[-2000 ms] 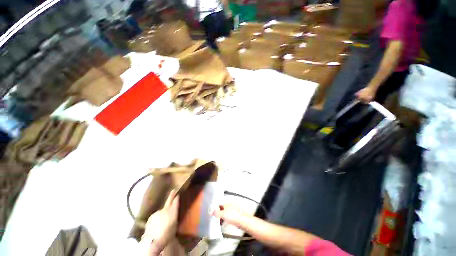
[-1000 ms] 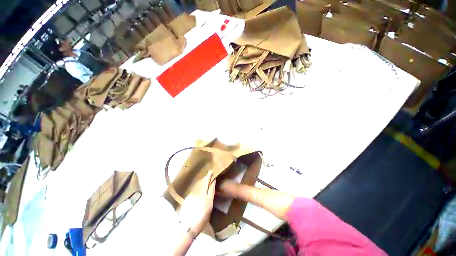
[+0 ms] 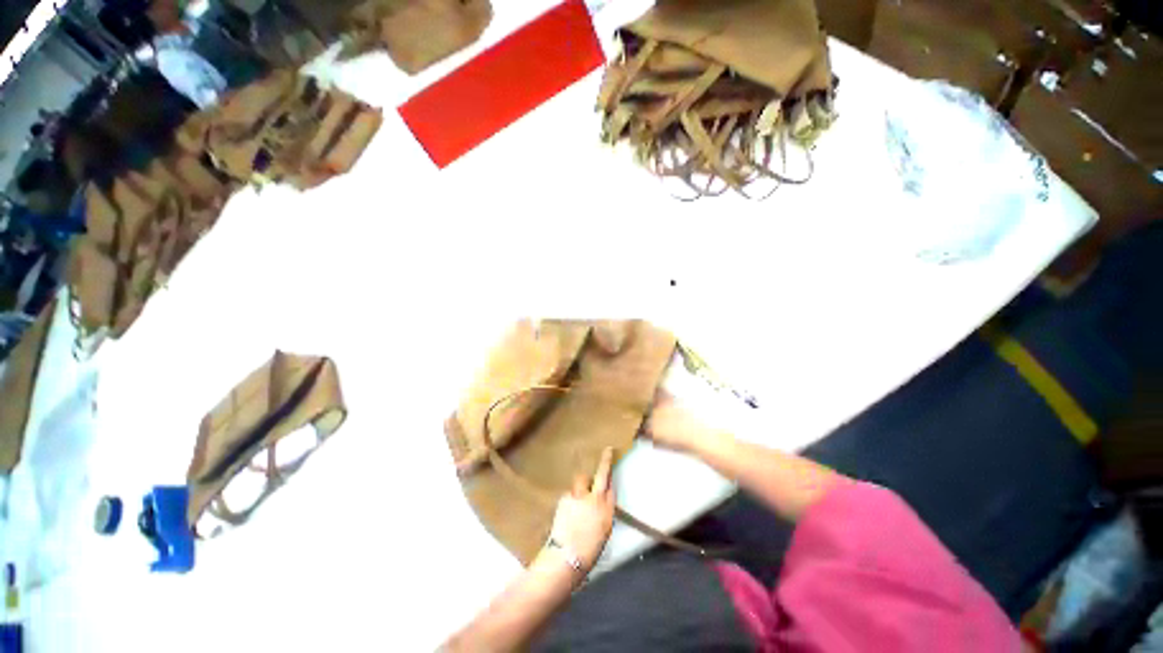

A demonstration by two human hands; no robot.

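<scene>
A brown tote bag (image 3: 561, 408) lies flattened on the white table near its front edge, with one thin handle looped over its upper face and another strap trailing right. My left hand (image 3: 587, 517) lies on its lower right part, fingers spread on the brown surface. My right hand (image 3: 666, 421) is at the bag's right edge; its fingertips are partly hidden, so its grip cannot be told. The inside of the bag is hidden.
A smaller-looking folded brown tote (image 3: 268, 427), a blue tape dispenser (image 3: 168, 528) and a dark roll (image 3: 109, 515) are at left. A red box (image 3: 504, 83) and a pile of totes (image 3: 721, 83) lie beyond. A yellow-orange blow gun (image 3: 708, 370) and clear plastic (image 3: 963, 179) are at right.
My right hand has come out of the bag to its right edge. The bag's mouth, open before, is now folded down flat. My left hand has moved right and lies on the bag.
</scene>
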